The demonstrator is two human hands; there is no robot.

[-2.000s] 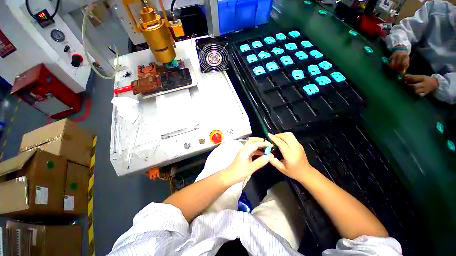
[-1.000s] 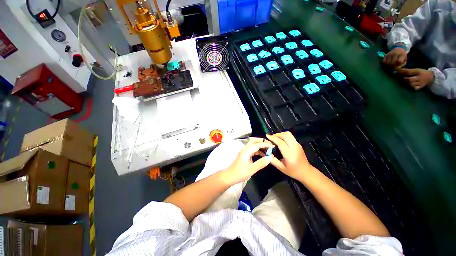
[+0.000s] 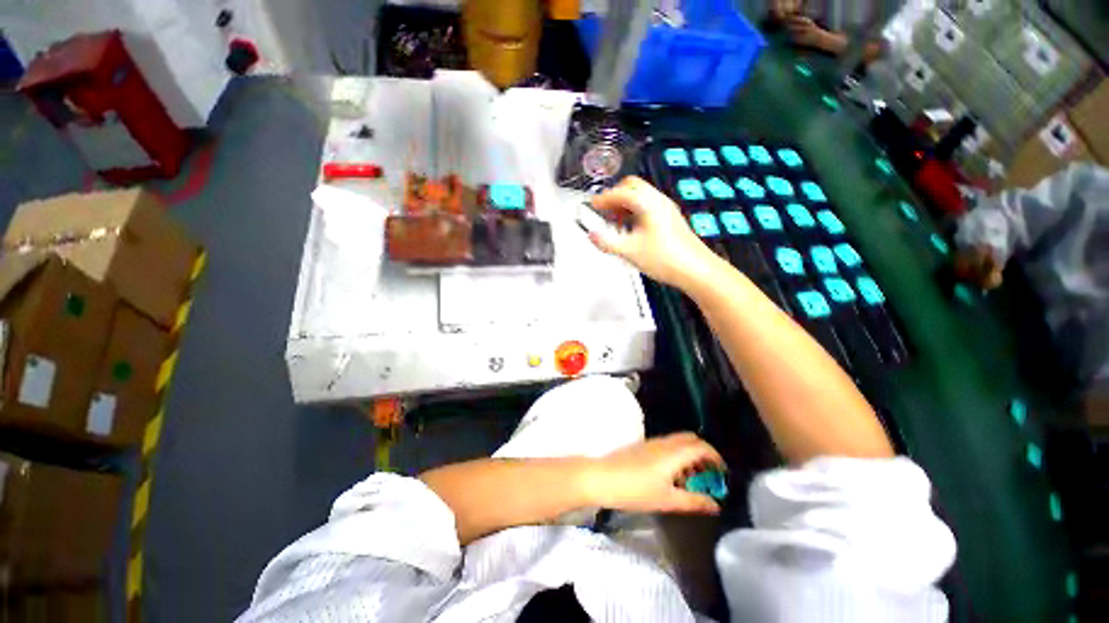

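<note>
My left hand (image 3: 663,475) is low, right of my lap, with its fingers around a turquoise housing (image 3: 705,482). My right hand (image 3: 632,231) is raised over the right side of the white machine, near the fan, fingers pinched around a small dark part (image 3: 592,220); blur hides its shape. Another turquoise housing (image 3: 507,196) sits at the back of the copper-brown and dark fixture (image 3: 428,239). My right hand is to the right of the fixture, not touching it.
The machine base (image 3: 365,319) has a red-orange stop button (image 3: 570,357) in front. A fan (image 3: 601,161) stands behind my right hand. A black tray (image 3: 760,319) holds turquoise housings. The green conveyor (image 3: 943,353), blue bin (image 3: 696,55) and another person's sleeve (image 3: 1046,231) are right.
The view has shifted. My hands have parted: the right has moved up and forward over the machine, while the left has moved lower with the housing. The fixture's housing now shows clear of the press head.
</note>
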